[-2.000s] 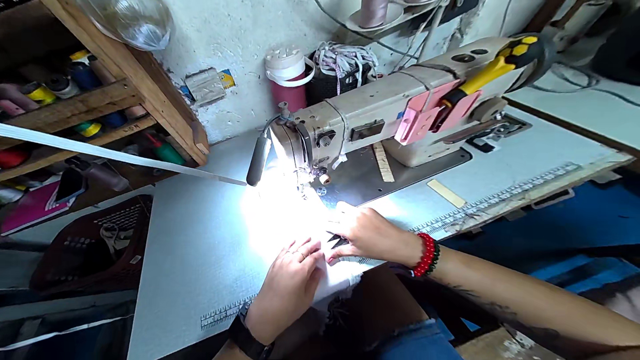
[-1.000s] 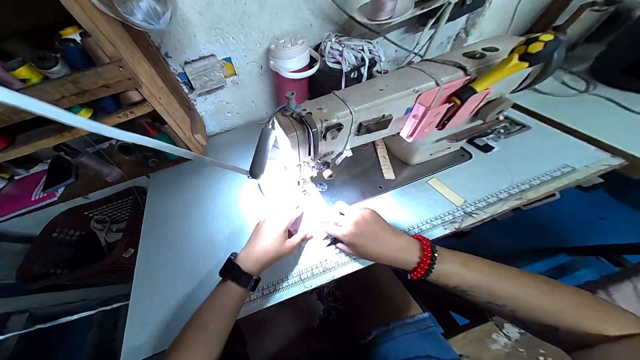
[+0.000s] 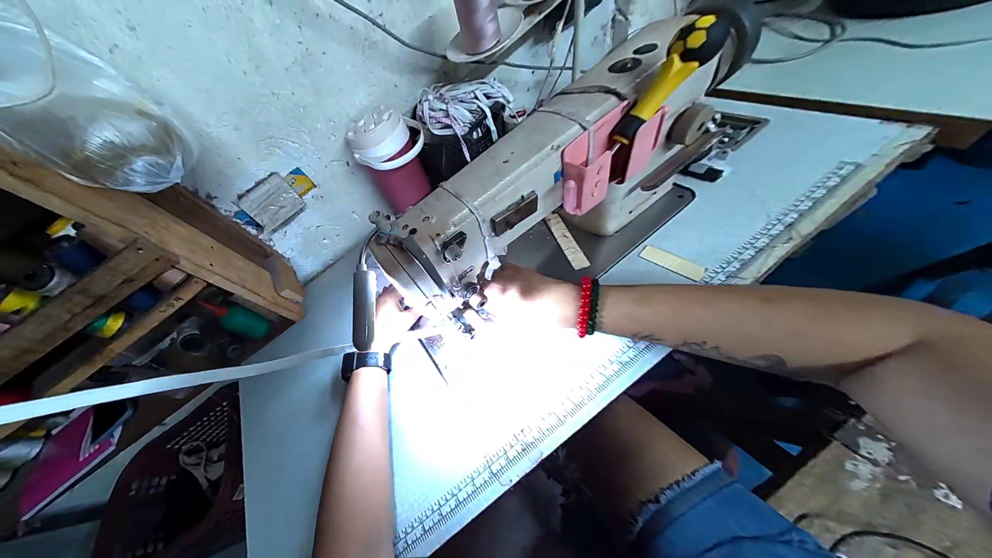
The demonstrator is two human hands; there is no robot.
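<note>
An industrial sewing machine (image 3: 496, 178) stands on a pale worktable, its needle end lit by a glaring lamp. My left hand (image 3: 394, 316), with a black watch at the wrist, reaches left of and partly behind the needle area, near a white strip (image 3: 194, 377) that runs in from the left. My right hand (image 3: 527, 298), wearing red and dark bead bracelets, is at the right side of the presser foot, its fingers partly behind the machine head. Glare and the machine hide the fingertips of both hands, so what they hold cannot be told.
A measuring tape (image 3: 535, 438) runs along the table's front edge. A pink holder (image 3: 593, 174) with a yellow-and-black handled tool (image 3: 666, 81) is strapped to the machine. Behind stand a pink jug (image 3: 399, 174) and a black basket (image 3: 465, 143). Wooden shelves (image 3: 147, 232) with thread spools are at left.
Both hands have moved from in front of the needle area deeper in, to either side of the machine head. The dark pointed object seen at the right hand earlier no longer shows there.
</note>
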